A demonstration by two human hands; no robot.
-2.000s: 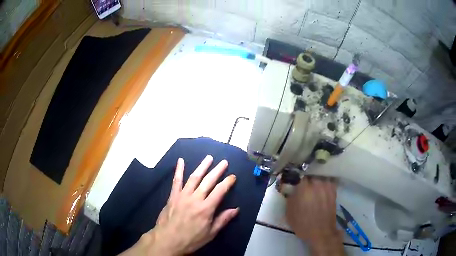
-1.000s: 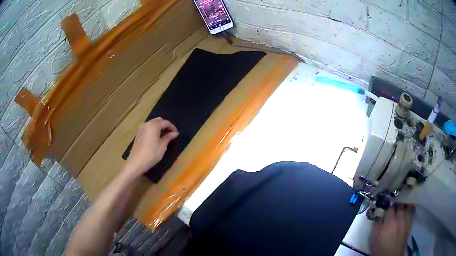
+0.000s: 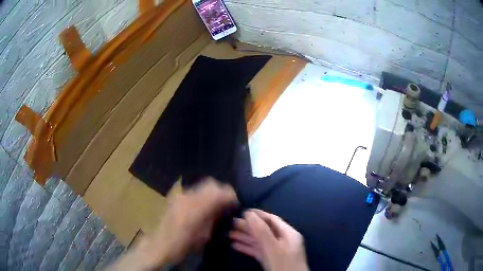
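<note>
A large dark garment piece (image 3: 318,211) lies on the white machine table, its right edge at the blue presser foot (image 3: 370,198). A narrow black panel (image 3: 180,127) lies on the cardboard at the left. Dark cloth overlaps its right side and runs down to my hands; its edges blend with the other cloth. My left hand (image 3: 204,209), blurred, is closed at this cloth near the panel's lower end. My right hand (image 3: 273,238) is just right of it, fingers curled on the dark cloth. What the fingertips pinch is partly hidden.
The cream-white sewing machine head (image 3: 394,137) stands at the right, with a bent wire rod (image 3: 355,156) left of it. Blue-handled snips (image 3: 442,254) lie at lower right. A smartphone (image 3: 216,20) leans at the cardboard's far end. Brick-pattern padded walls surround the corner.
My left hand has moved right from the narrow panel to the cloth. My right hand has left the machine and come beside it. Dark cloth now overlaps the narrow panel's right side.
</note>
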